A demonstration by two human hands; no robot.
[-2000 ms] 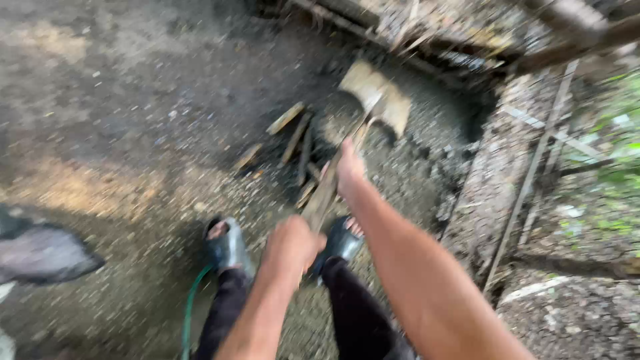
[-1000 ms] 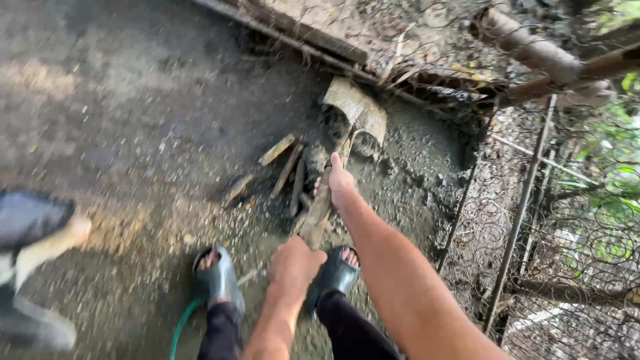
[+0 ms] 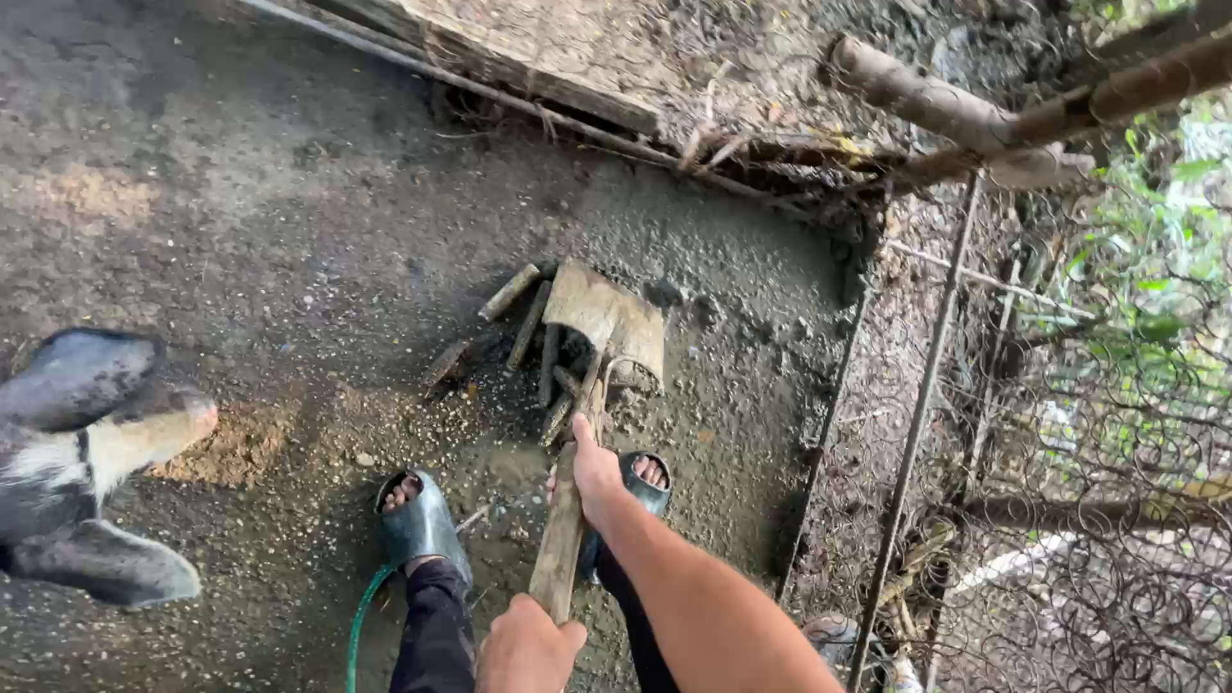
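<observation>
Both my hands grip the wooden handle point(image 3: 558, 558) of a scraping tool with a broad, curved, mud-stained blade point(image 3: 606, 318). My left hand point(image 3: 529, 647) is closed round the handle low in the view; my right hand point(image 3: 591, 472) holds it farther forward, nearer the blade. The blade stands on the wet, gritty ground just beyond my slippered feet. Short pieces of wood point(image 3: 527, 325) lie at its left side, some partly under its edge. Dark muck is partly visible beneath the blade.
A pig point(image 3: 58, 481) with large dark ears has its pale snout near brownish crumbs point(image 3: 231, 443) at left. A green hose point(image 3: 358, 626) lies by my left slipper point(image 3: 423, 525). Wooden beams point(image 3: 539, 77) edge the ground ahead; a coiled-wire fence point(image 3: 1088, 462) with poles stands at right.
The blade has come back from near the edge beams toward my feet, beside the wood pieces. The pig's head has come farther into view at left. Both hands keep hold of the handle.
</observation>
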